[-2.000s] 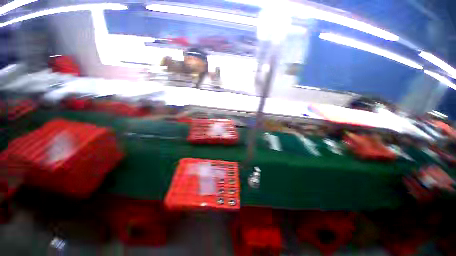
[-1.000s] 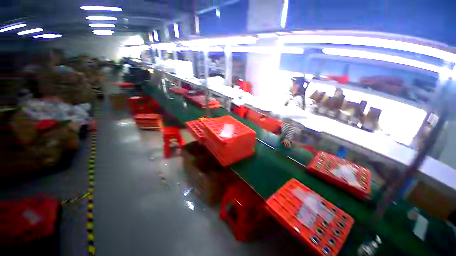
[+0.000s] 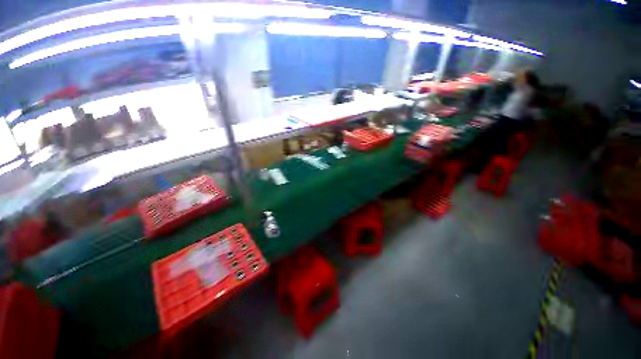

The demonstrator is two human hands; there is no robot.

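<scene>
No hand of mine is in view. Nearest in front, a red compartment tray [image 3: 206, 273] lies on the green belt [image 3: 313, 200] at its near edge. Small dark-ringed round parts sit in its right-hand pockets, and a shiny pale slip or bag covers its middle. Behind it, a second red tray [image 3: 184, 205] also holds small parts under a pale slip. A small clear pump bottle [image 3: 270, 224] stands on the belt right of the near tray. The picture is blurred.
Red stools [image 3: 307, 289] stand along the belt's near side. More red trays [image 3: 368, 138] lie farther along it. A grey upright [image 3: 229, 126] rises behind the bottle. A person [image 3: 519, 102] is at the far end. Red stacks [image 3: 580, 231] stand right, near yellow-black floor tape [image 3: 547, 308].
The view has swung left and then right along the line. The near trays now show at lower left, and the far right end of the belt has come into view.
</scene>
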